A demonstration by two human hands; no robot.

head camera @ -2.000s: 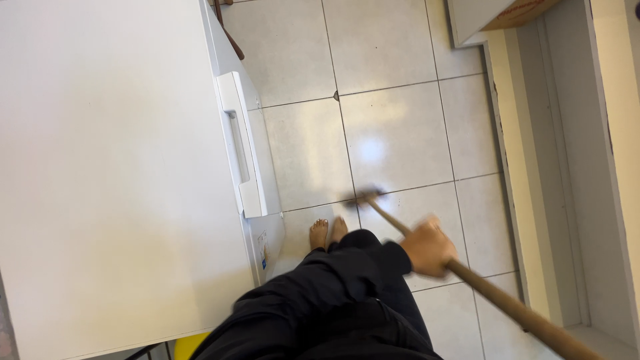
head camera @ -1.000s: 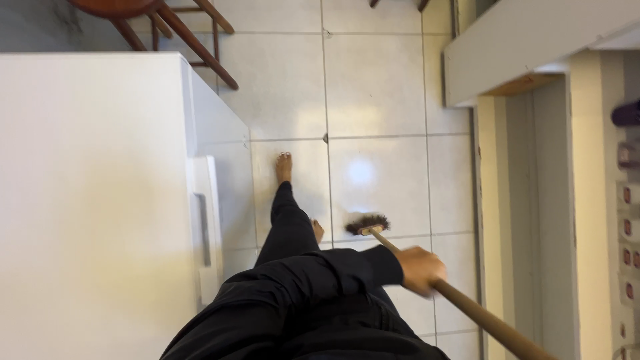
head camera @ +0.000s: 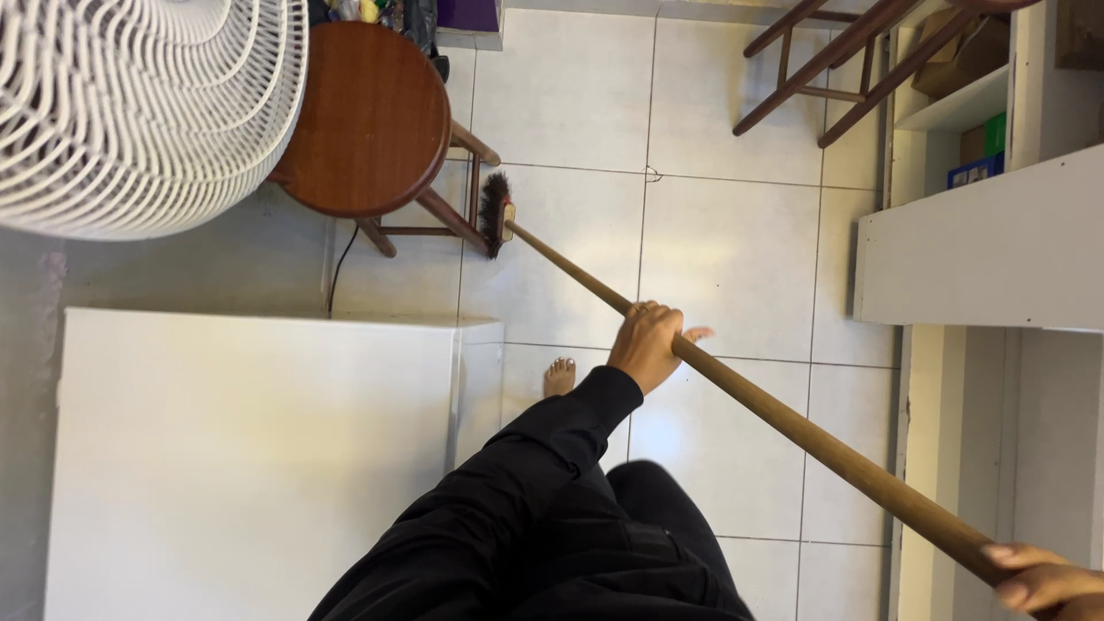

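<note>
A broom with a long wooden handle (head camera: 802, 427) runs from the lower right up to its dark bristle head (head camera: 496, 216), which rests on the tiled floor beside a leg of a round wooden stool (head camera: 371, 121). My left hand (head camera: 647, 345), at the end of a black sleeve, grips the handle around its middle. Near the handle's upper end, at the lower right edge of the view, my right hand (head camera: 1044, 578) is closed around the wood; part of it is cut off by the frame.
A white fan (head camera: 155, 112) fills the upper left, above a white appliance or cabinet (head camera: 250, 466). Another wooden stool (head camera: 819, 69) stands at the upper right near white shelving (head camera: 983, 250) with boxes. A black cable (head camera: 343, 267) hangs behind the first stool.
The view has shifted forward, bringing the fan and stools in. The broom head has moved left, to the stool's leg. My right hand has come into view on the handle; my left hand still holds it.
</note>
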